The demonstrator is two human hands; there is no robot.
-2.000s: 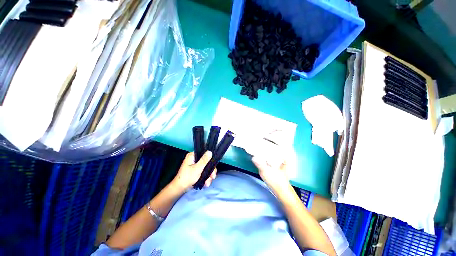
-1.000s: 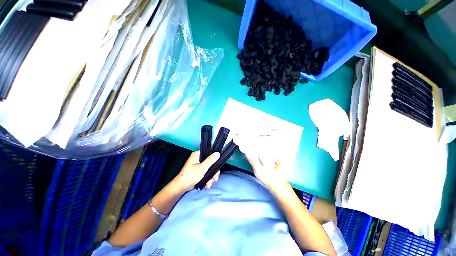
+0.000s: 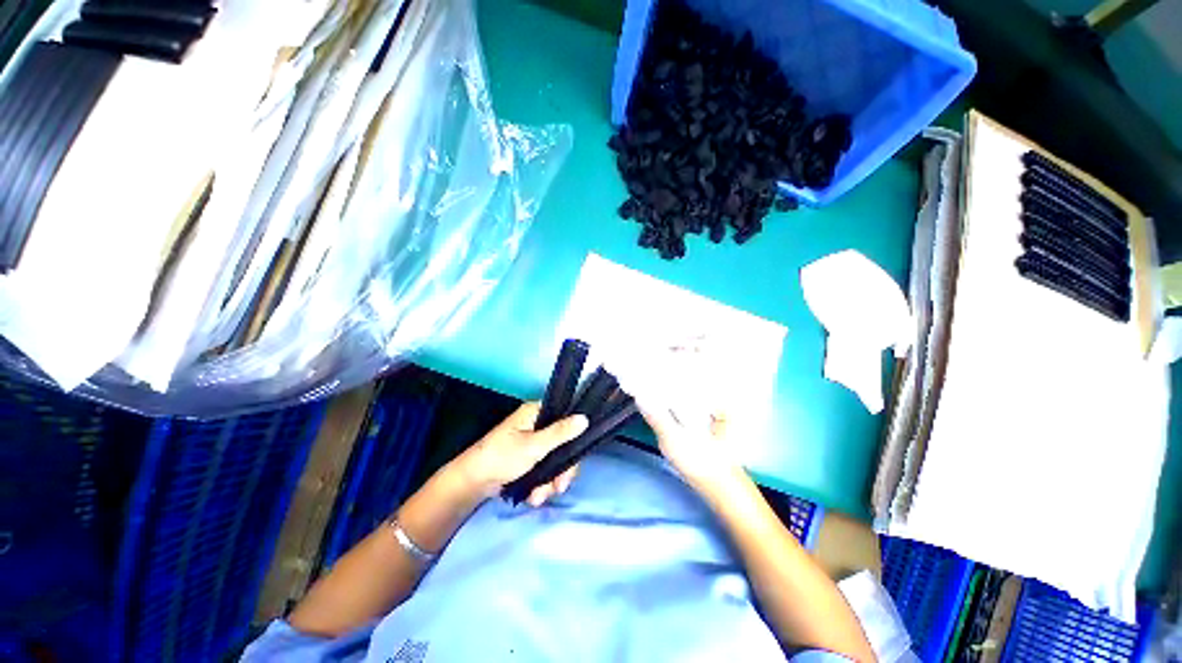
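My left hand (image 3: 525, 451) is closed round the lower part of three slim black tubes (image 3: 563, 383), fanned out and pointing up and to the right. My right hand (image 3: 687, 427) is at the upper ends of the right-hand tubes, over the white work sheet (image 3: 745, 343). Its fingertips are washed out against the sheet, so whether they hold a small piece cannot be told. A heap of small black end caps (image 3: 694, 156) spills from the blue parts bin (image 3: 894, 91) beyond the sheet.
The left stack of layer sheets (image 3: 117, 194) carries black tubes, with a clear plastic bag (image 3: 428, 246) crumpled around it. The right stack (image 3: 1024, 402) has a column of tubes (image 3: 1076, 233) near its far end. Scrap paper (image 3: 856, 311) lies beside it. Blue baskets (image 3: 195, 518) are below the bench edge.
The tubes in my left hand have tilted and shifted to the right, and their upper ends now meet my right hand. The camera view has shifted slightly.
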